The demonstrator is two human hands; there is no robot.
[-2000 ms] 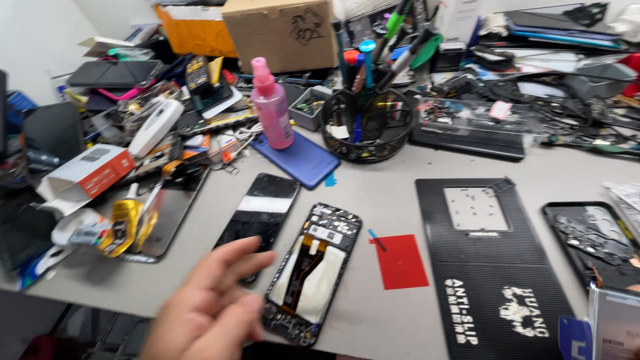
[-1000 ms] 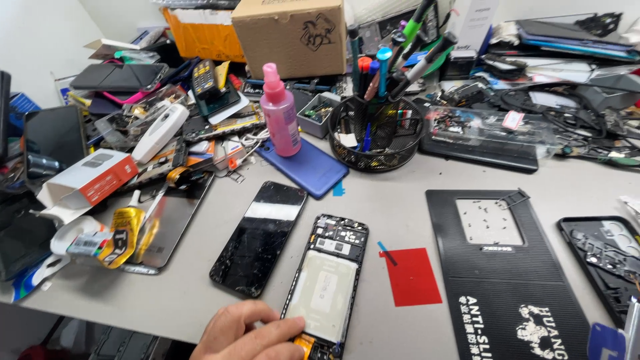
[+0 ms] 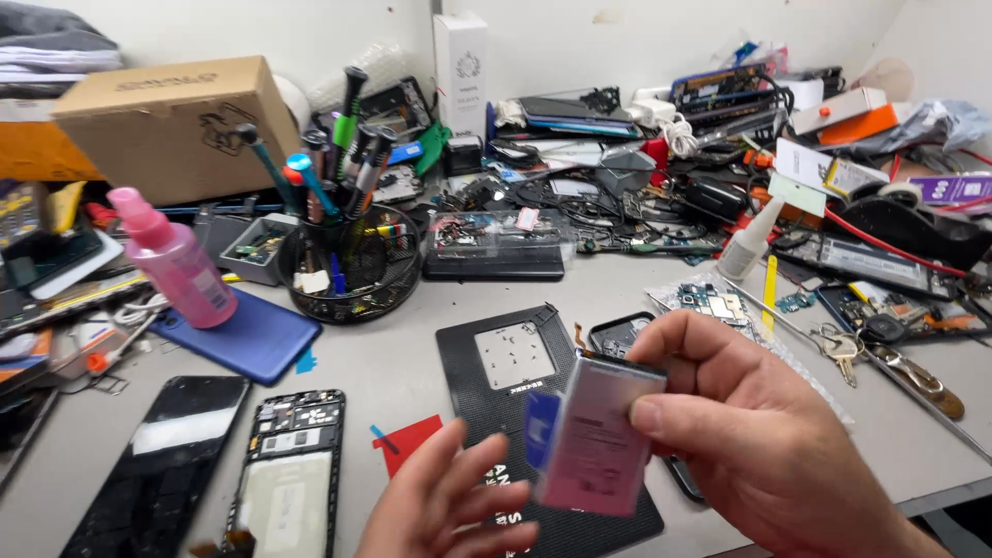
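My right hand (image 3: 744, 426) pinches a phone battery (image 3: 601, 434) by its upper right edge, with a short flex connector at its top and a blue tab on its left side. The battery is held up over the black anti-slip mat (image 3: 480, 341). My left hand (image 3: 453, 496), fingers spread, is just left of the battery and holds nothing. An opened phone frame (image 3: 287, 480) lies at the left on the bench, its inside facing up. Beside it lies a phone screen (image 3: 159, 465), face up. A red sheet (image 3: 411, 442) is partly behind my left hand.
A blue phone back (image 3: 263, 333) lies under a pink spray bottle (image 3: 186, 271). Next to it stands a mesh tool holder (image 3: 349, 271). A glue bottle (image 3: 748, 244), keys (image 3: 845, 353) and a folding knife (image 3: 918, 384) lie to the right. Phone parts and cables are heaped behind.
The battery is now in my right hand, which was out of sight before. My left hand has left the phone frame. The view has swung to the right.
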